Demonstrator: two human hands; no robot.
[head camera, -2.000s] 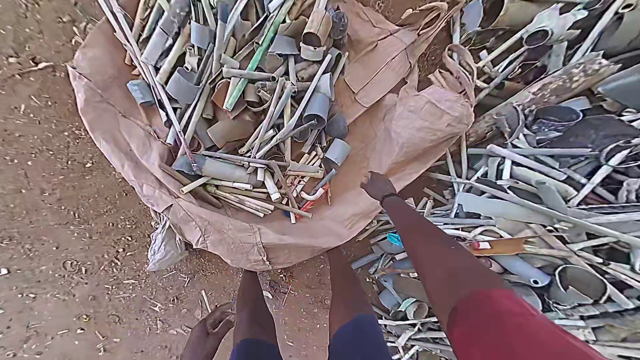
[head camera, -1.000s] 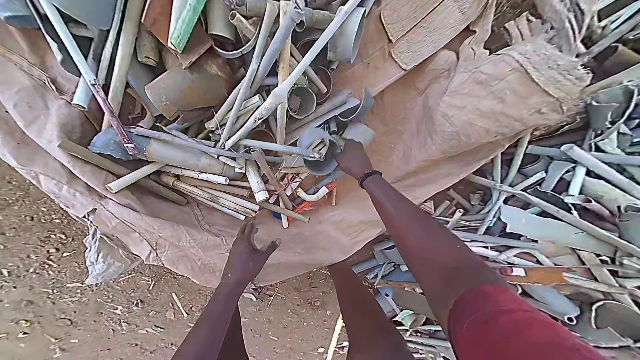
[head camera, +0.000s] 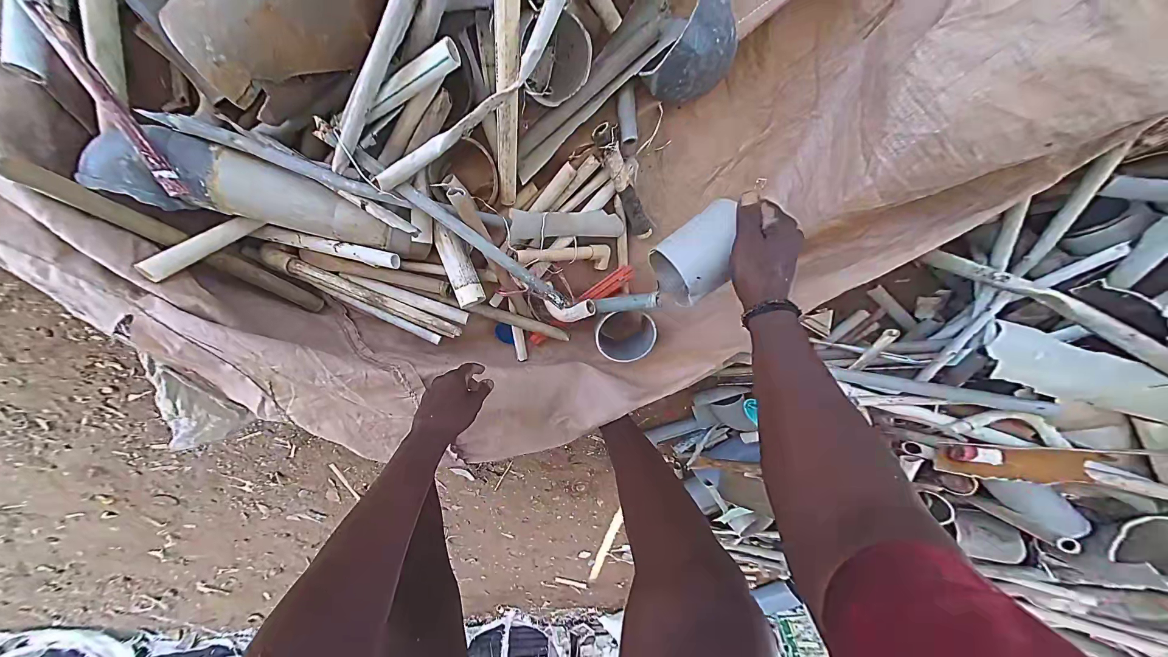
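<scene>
My right hand (head camera: 766, 242), with a dark band at its wrist, grips the edge of a short grey plastic pipe piece (head camera: 695, 252) above the brown woven sheet (head camera: 876, 137). Just below that piece a grey pipe ring (head camera: 626, 336) rests on the sheet. Over the sheet's near edge is my left hand (head camera: 453, 399), its fingers loosely curled and nothing seen in them. Between the hands and the heap lie a white pipe elbow (head camera: 572, 312), red plastic scraps (head camera: 610, 283) and several thin pipe lengths (head camera: 383, 297).
A heap of cut pipes and a wide split pipe (head camera: 283, 193) covers the sheet's left and upper part. Beyond its right edge spreads another pile of plastic scrap (head camera: 1077, 365). Bare soil (head camera: 82, 511) lies at lower left, and my legs stand at the sheet's near edge.
My right hand has moved onto the heap's edge and now holds the grey pipe piece. My left hand has come up from low in the view to the sheet's edge. The view is closer.
</scene>
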